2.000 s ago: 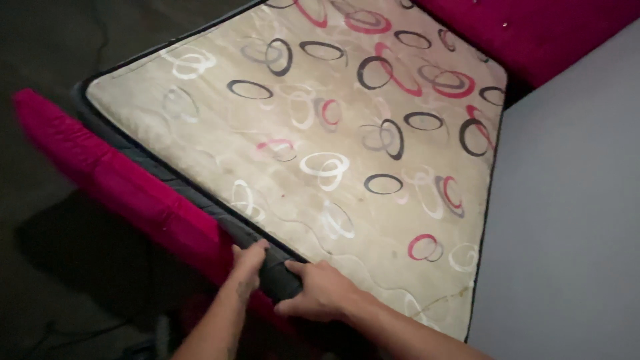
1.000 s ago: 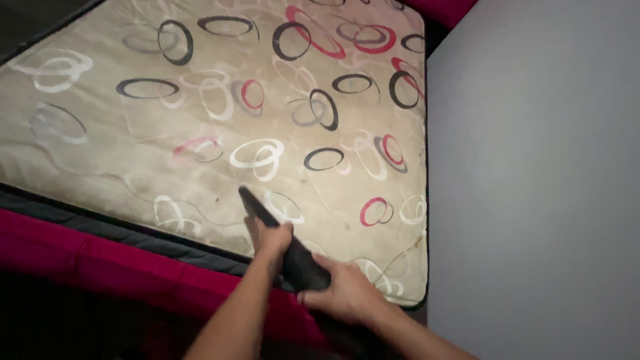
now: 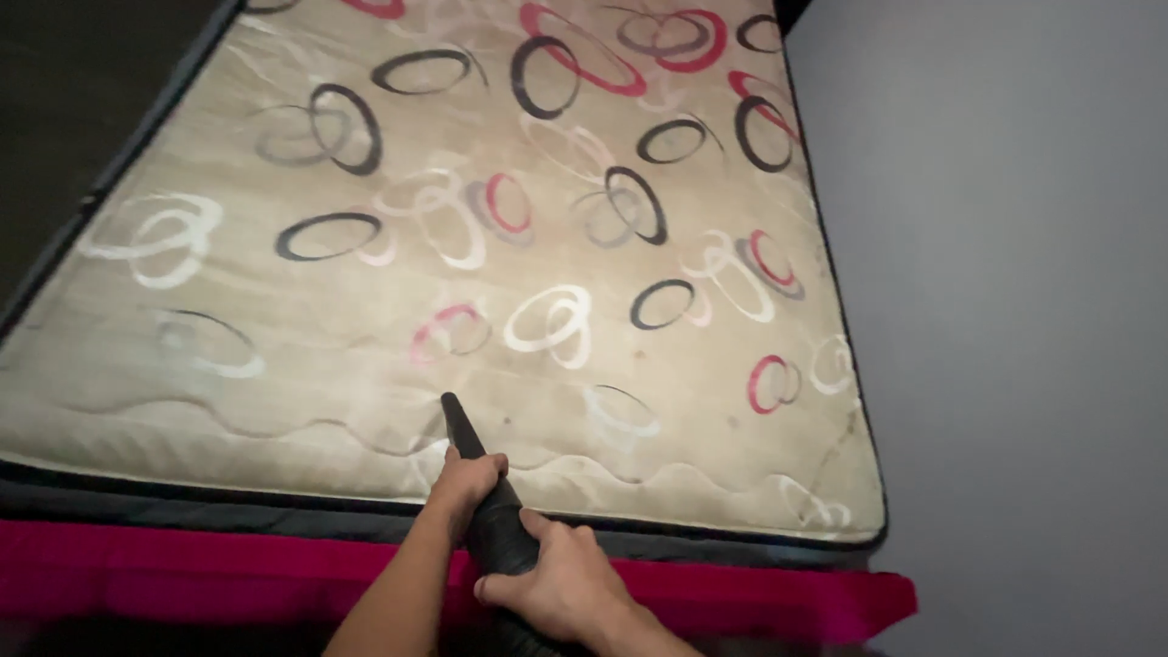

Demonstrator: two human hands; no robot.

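A black vacuum crevice nozzle with its hose (image 3: 500, 529) reaches up from the bottom centre, its narrow tip over or on the near part of a cream mattress (image 3: 566, 411). The mattress bears black, red, white and grey rings, with small dark spots near the nozzle. My left hand (image 3: 467, 484) grips the nozzle nearer its tip. Lower down, my right hand (image 3: 566, 579) is wrapped around the thicker part. Whether the tip touches the fabric I cannot tell.
A magenta upholstered bed frame (image 3: 228, 570) runs along the near edge, below the mattress's dark side. A plain grey wall (image 3: 1013, 319) stands close along the right side. Dark floor (image 3: 82, 91) lies at the upper left.
The nozzle and both hands have moved from the mattress's near edge onto its top, the tip now pointing away from me. The view has turned considerably.
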